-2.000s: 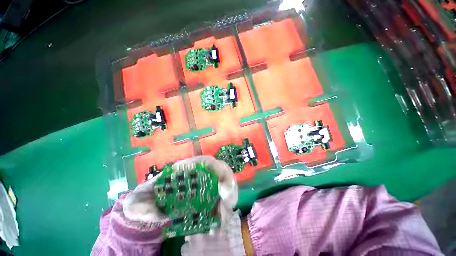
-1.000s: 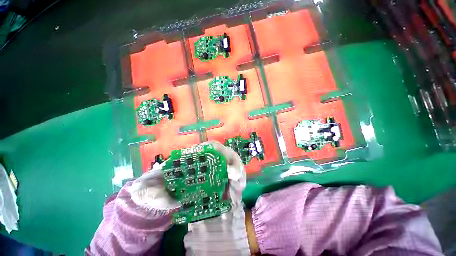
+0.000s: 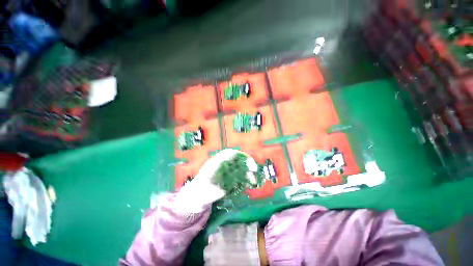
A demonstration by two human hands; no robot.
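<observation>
My left hand (image 3: 205, 182), in a white glove, holds a green circuit board (image 3: 232, 174) over the lower edge of the clear blister tray (image 3: 337, 188). My right hand shows mainly as a white glove part (image 3: 231, 247) below the board; its fingers are blurred or hidden, so I cannot tell its grip. White fingertips at the board's right edge may belong to either hand. Orange-red squares line the tray. Boards lie in its top middle (image 3: 236, 91), centre (image 3: 247, 122), middle left (image 3: 190, 138), bottom middle (image 3: 268, 170) and bottom right (image 3: 322, 162) compartments.
A tall stack of filled trays (image 3: 415, 78) stands at the right. Another filled tray (image 3: 62, 117) lies at the upper left, with a white paper piece (image 3: 102, 91) at its edge. A crumpled white cloth (image 3: 28, 205) lies far left. Blue clothing (image 3: 33, 32) shows at the top left.
The view has shifted, bringing in the left tray and more cloth. The held board has tilted and appears smaller, farther from the camera. The right glove no longer clearly reaches it.
</observation>
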